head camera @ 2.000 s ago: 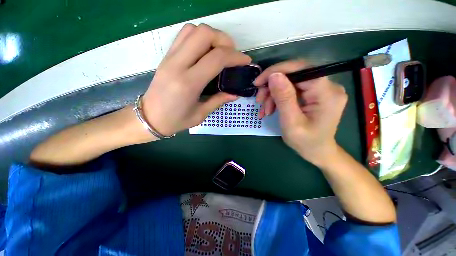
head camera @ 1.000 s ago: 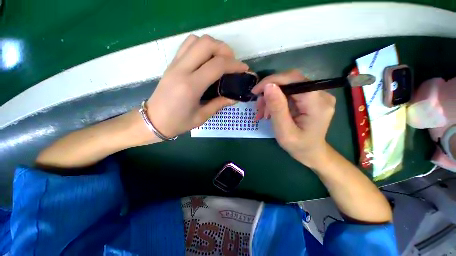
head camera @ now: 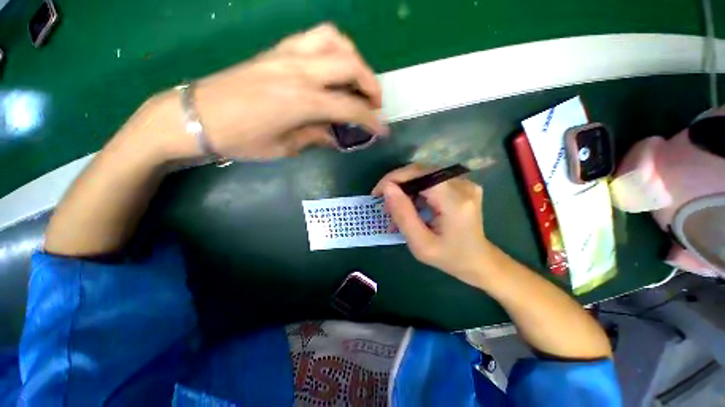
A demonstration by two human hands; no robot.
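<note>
My left hand [head camera: 306,99] is blurred and holds a smartwatch body [head camera: 353,137] from above, over the bench near the white rail; part of the watch is hidden by the fingers. My right hand [head camera: 437,215] holds a dark pick [head camera: 433,180] like a pen, its tip end at the upper right part of the adhesive dot sheet [head camera: 319,242]. The sheet lies flat with rows of small dark rings; the right hand covers its right end. Whether the tip touches the sheet I cannot tell. Another watch body [head camera: 355,292] lies on the bench near my smock.
A sample watch [head camera: 590,153] lies on a white packet [head camera: 566,191] beside a red packet [head camera: 540,208] at right. A pink fan [head camera: 699,199] stands at the right edge. Beyond the white rail [head camera: 477,70], the green belt carries a watch [head camera: 43,22] at far left.
My left hand has moved up and left with the watch, away from the pick. My right hand has moved down and left to the sheet. The view has shifted, and watches show on the belt.
</note>
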